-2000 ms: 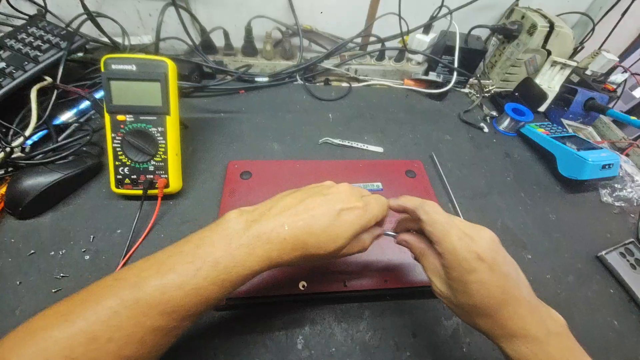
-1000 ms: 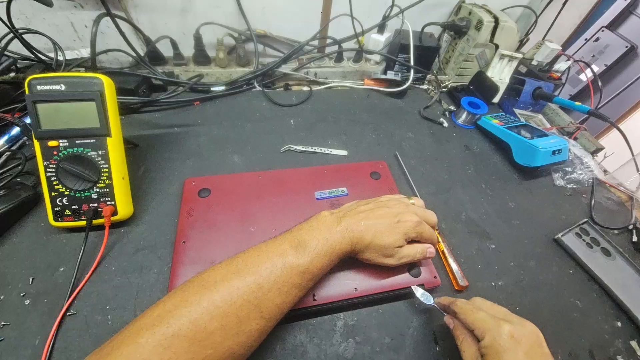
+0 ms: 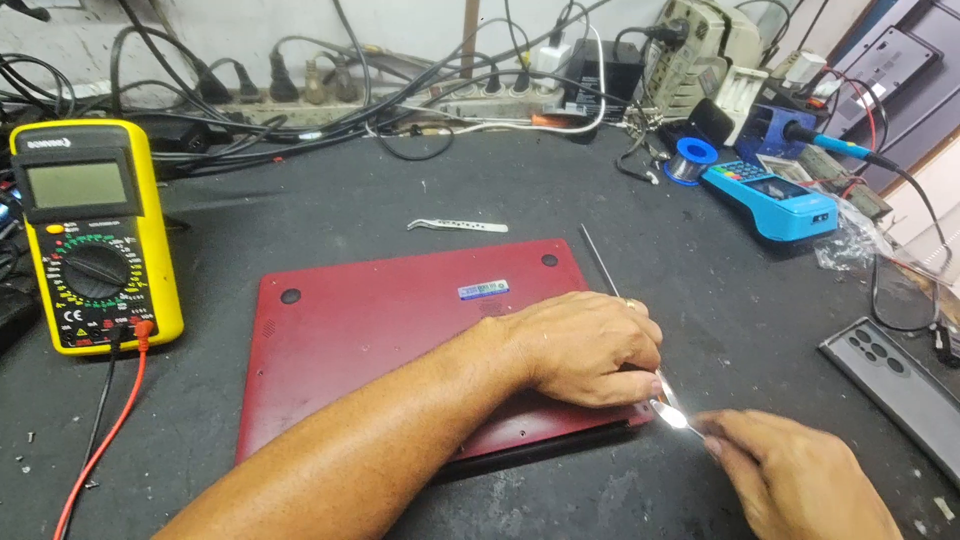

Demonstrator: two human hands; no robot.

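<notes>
A red laptop (image 3: 375, 337) lies bottom side up on the dark bench, its near edge showing a dark gap. My left hand (image 3: 592, 349) rests over its right side, fingers curled at the edge; whether they grip anything is hidden. In my right hand (image 3: 780, 457) is a thin metal pry tool (image 3: 671, 415), its flat shiny tip at the laptop's near right corner. A screwdriver (image 3: 600, 259) lies along the right edge, its handle mostly hidden behind my left hand. Curved metal tweezers (image 3: 457, 225) lie beyond the far edge.
A yellow multimeter (image 3: 94, 232) with red and black leads stands at left, near loose screws (image 3: 30, 436). At right are a solder spool (image 3: 690, 161), a blue card terminal (image 3: 769, 199) and a grey phone case (image 3: 900, 390). Cables and a power strip (image 3: 300, 112) line the wall.
Two seconds ago both hands were together over the laptop; my right hand has since moved to its near right corner with the pry tool. My left hand stays on the right side. The view has shifted.
</notes>
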